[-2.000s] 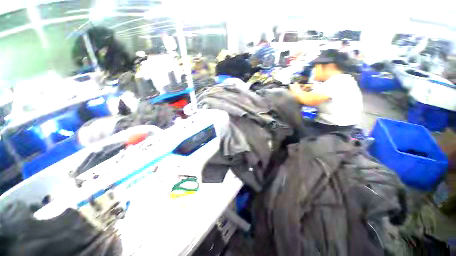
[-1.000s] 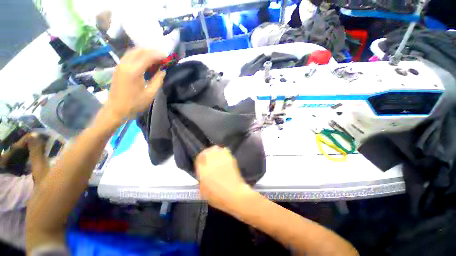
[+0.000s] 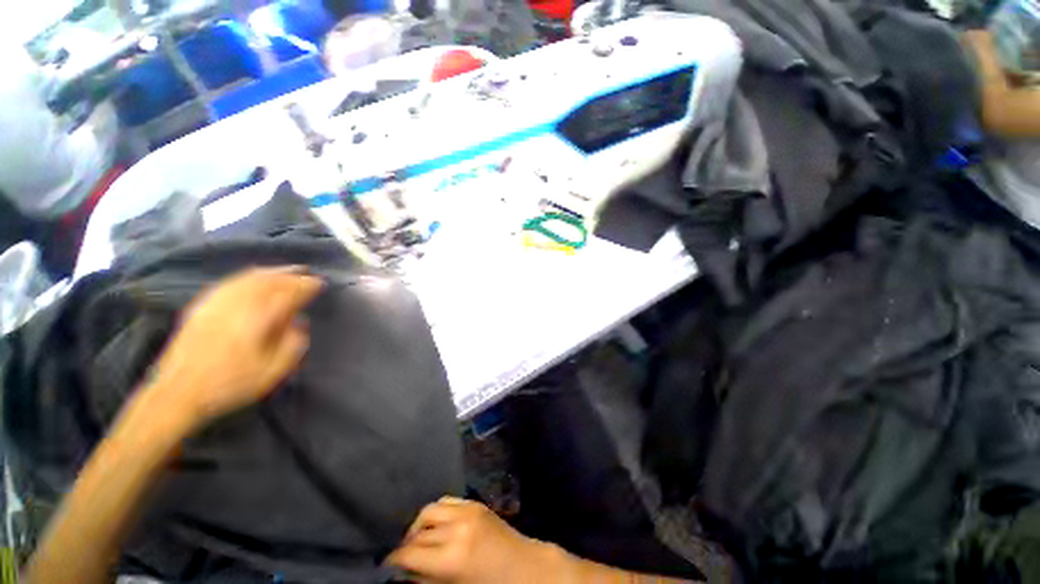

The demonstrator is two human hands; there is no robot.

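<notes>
A dark grey garment [image 3: 354, 399] is spread over the left part of the table and hangs past its near edge. My left hand [image 3: 245, 337] lies on top of the garment, fingers bent and blurred; whether it grips cloth is unclear. My right hand [image 3: 462, 542] pinches the garment's lower right edge at the bottom of the view. The white sewing machine [image 3: 490, 126] with a blue stripe stands behind; its needle area [image 3: 388, 222] is just beyond the garment's far edge. Scissors with green and yellow handles [image 3: 555, 233] lie on the table right of the needle.
A large heap of dark grey garments [image 3: 844, 376] is at the right, partly against the machine's end. The white table's near edge [image 3: 570, 342] runs diagonally. A red object [image 3: 456, 65] is behind the machine. Another person's arm [image 3: 1009, 91] shows at top right.
The view has swung right. The garment, bunched before, is now spread wider and nearer. My left hand has come down from the air onto it; my right hand has moved to its near edge.
</notes>
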